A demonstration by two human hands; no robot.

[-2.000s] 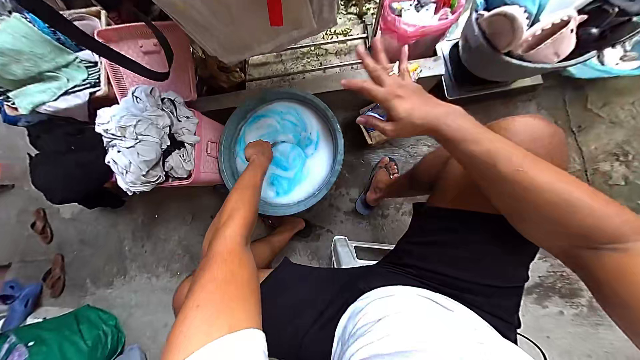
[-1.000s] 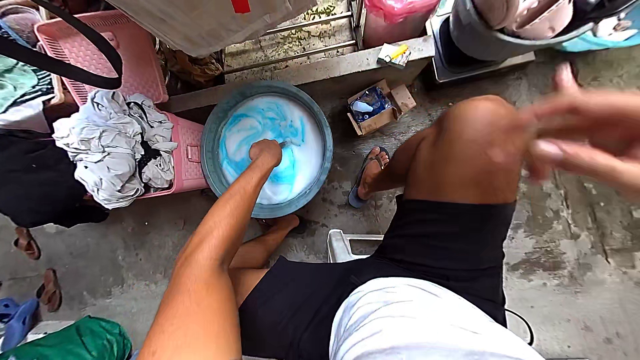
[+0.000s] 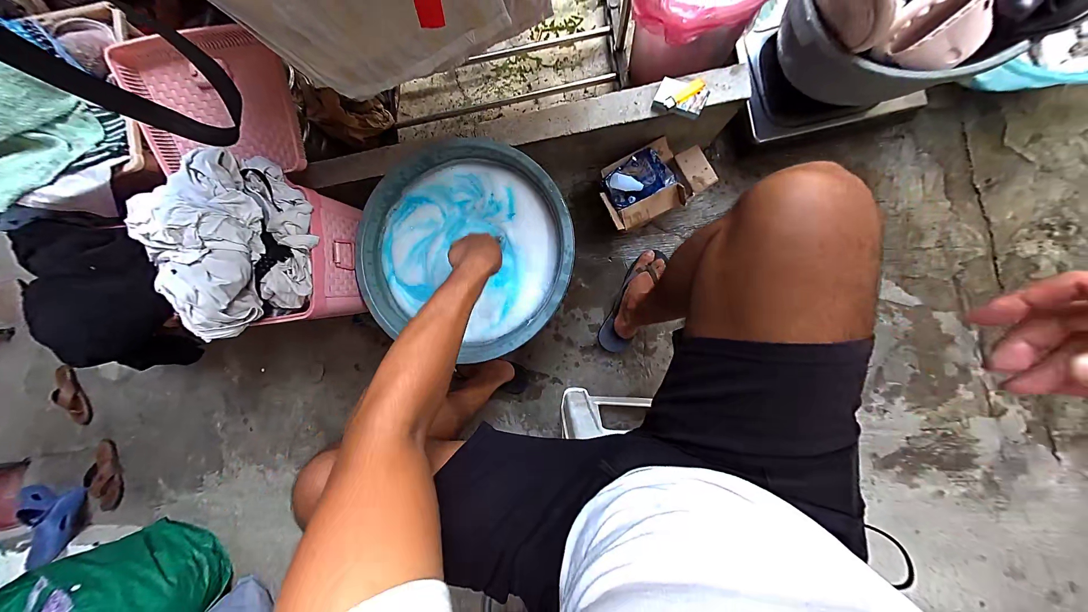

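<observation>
A round grey-green basin [image 3: 561, 255] holds whitish water with swirls of blue. My left hand [image 3: 475, 253] is in the middle of it, its fingers under the liquid and hidden, so whether they hold anything cannot be told. Out at the right edge of the view, my right hand [image 3: 1041, 336] is raised over the concrete floor, fingers apart and nothing in them; part of it is cut off. Left of the basin, crumpled light-grey clothes [image 3: 200, 242] lie heaped on a pink plastic basket [image 3: 338, 255].
An opened cardboard box [image 3: 650, 212] with a blue packet stands right of the basin, below a concrete ledge [image 3: 552, 115]. A bucket of shoes [image 3: 816, 68] is at upper right. Sandals [image 3: 106, 474] and a green bag [image 3: 127, 565] lie lower left; a white stool [image 3: 582, 414] is under me.
My right hand has swung away from above the cardboard box to the far right edge. My left hand has stayed in the basin, while the blue swirls have changed shape.
</observation>
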